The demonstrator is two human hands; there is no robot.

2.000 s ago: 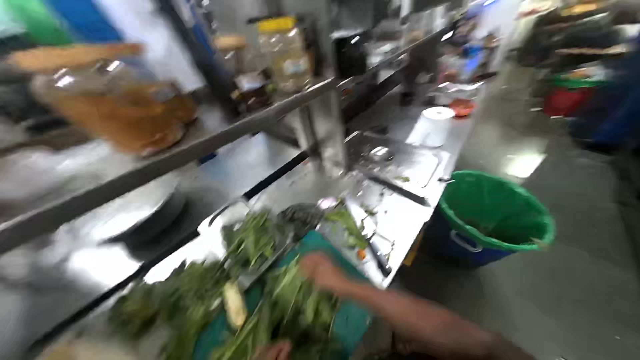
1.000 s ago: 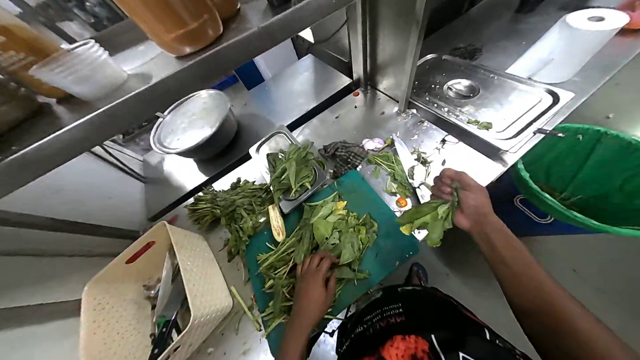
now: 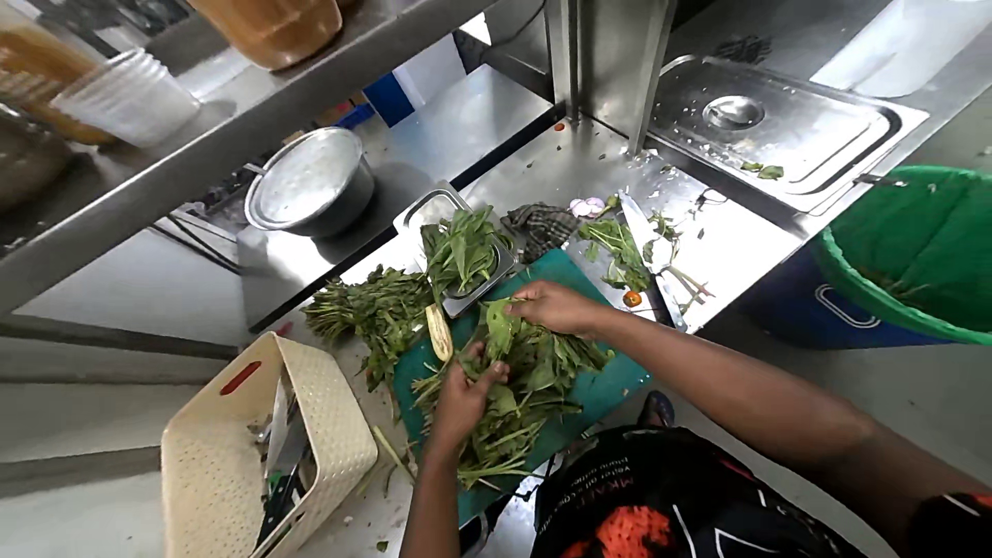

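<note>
A heap of leafy greens point(image 3: 542, 372) lies on a green cutting board point(image 3: 597, 399). Over it, my right hand point(image 3: 554, 306) pinches a green leaf point(image 3: 500, 325) between thumb and fingers. My left hand point(image 3: 469, 387) is just below that leaf, fingers curled among the greens; whether it grips any is unclear. Behind the board, a small steel pan point(image 3: 508, 260) holds more leaves point(image 3: 461, 252). Another bunch of greens point(image 3: 372, 310) rests on the counter to the left, near a pale, cut vegetable piece point(image 3: 439, 333). A knife point(image 3: 639, 229) lies right of the board.
At lower left stands a cream plastic basket point(image 3: 333, 395) with utensils. A lidded pot point(image 3: 306, 182) is behind the counter. Further right are a steel lid point(image 3: 775, 132) and a green-lined bin point(image 3: 845, 271). A steel shelf edge point(image 3: 256, 101) crosses the upper left. A checked cloth point(image 3: 542, 229) lies behind the board.
My right hand has moved left from beside the knife, where it held a bunch of leaves, to above the board. My left hand has lifted slightly from the heap toward it.
</note>
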